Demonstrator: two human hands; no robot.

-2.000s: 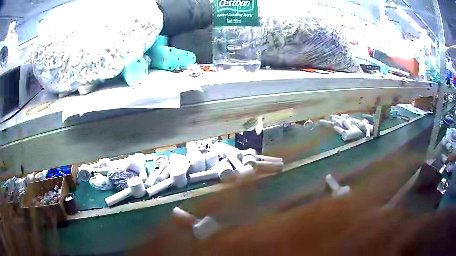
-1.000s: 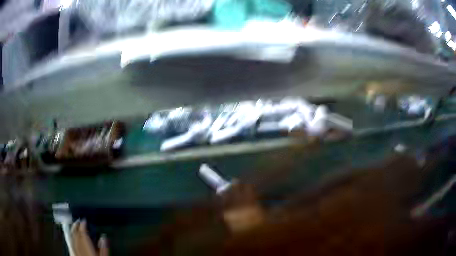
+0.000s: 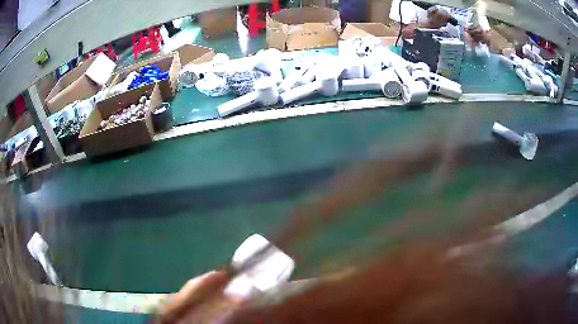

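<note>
One hand, which looks like my left hand (image 3: 196,297), is at the lower edge, partly cut off and blurred. Its fingers close on a white fan body (image 3: 263,264) above the near side of the green conveyor belt (image 3: 152,253). The unit's drum head shows; its handle is hidden. Another white unit lies on the belt at the far left, near the pale side rail (image 3: 101,299), and one lies at the right (image 3: 518,142). My right hand is not visible; blurred brown strands cover the lower right.
Across the belt lie a white pile of fan bodies (image 3: 323,82), an open brown box of small pieces (image 3: 120,130), blue parts (image 3: 149,76) and a dark box (image 3: 432,54). Cartons (image 3: 303,28) stand behind. Another person's hands (image 3: 437,16) are at the upper right.
The view has tilted down and shows more belt. A hand at the lower left held a white unit one second ago; now a hand is nearer the middle with a white unit.
</note>
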